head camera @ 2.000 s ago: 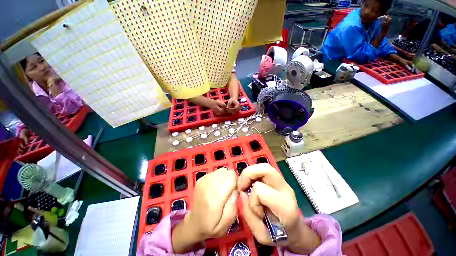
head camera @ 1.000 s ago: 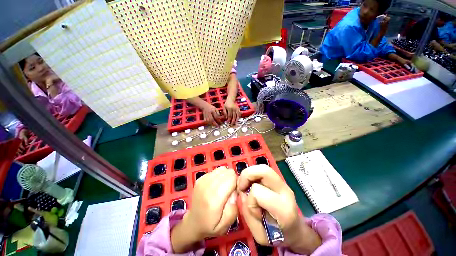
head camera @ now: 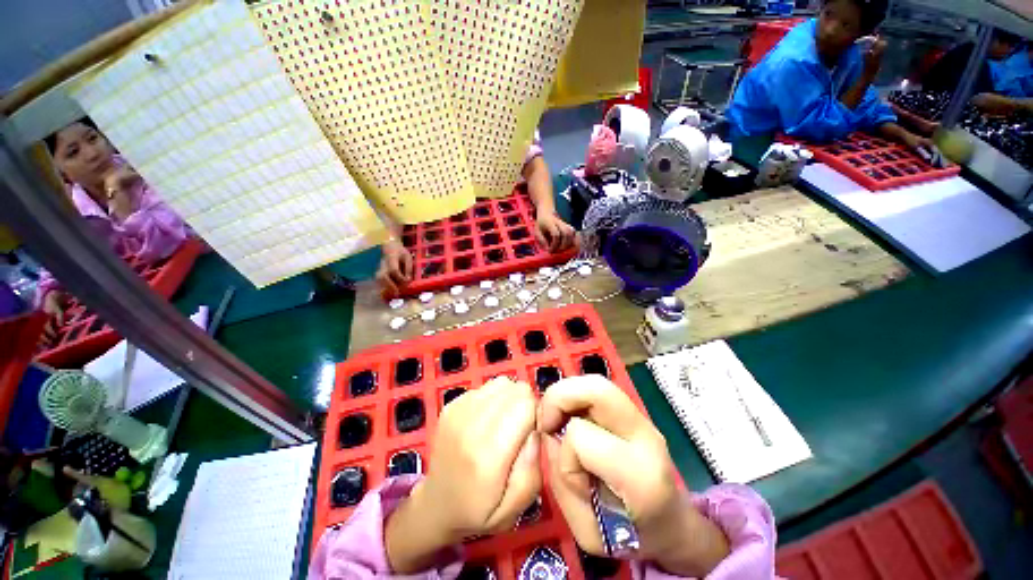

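My left hand [head camera: 487,459] and my right hand [head camera: 612,465] are bare and closed, knuckles up, with their fingertips meeting above the red compartment tray [head camera: 332,453]. A dark, silver-rimmed watch head [head camera: 615,523] shows under the curled fingers of my right hand. What lies between the fingertips is hidden, so I cannot tell if my left hand grips anything. Black watch heads [head camera: 409,415] sit in the tray's square pockets. Another silvery unit [head camera: 544,564] lies in a pocket near the bottom edge. My hands hide the middle pockets.
White charging discs [head camera: 492,301] on wires lie beyond the tray, before a second red tray [head camera: 481,272]. Right are a small bottle [head camera: 666,326], notebook [head camera: 731,410] and purple-rimmed fan [head camera: 654,252]. Sticker sheets [head camera: 374,96] hang ahead. A white sheet [head camera: 241,515] lies left. People sit around.
The hands of the person opposite have moved apart from the middle of the far tray to its two sides. My hands have hardly moved.
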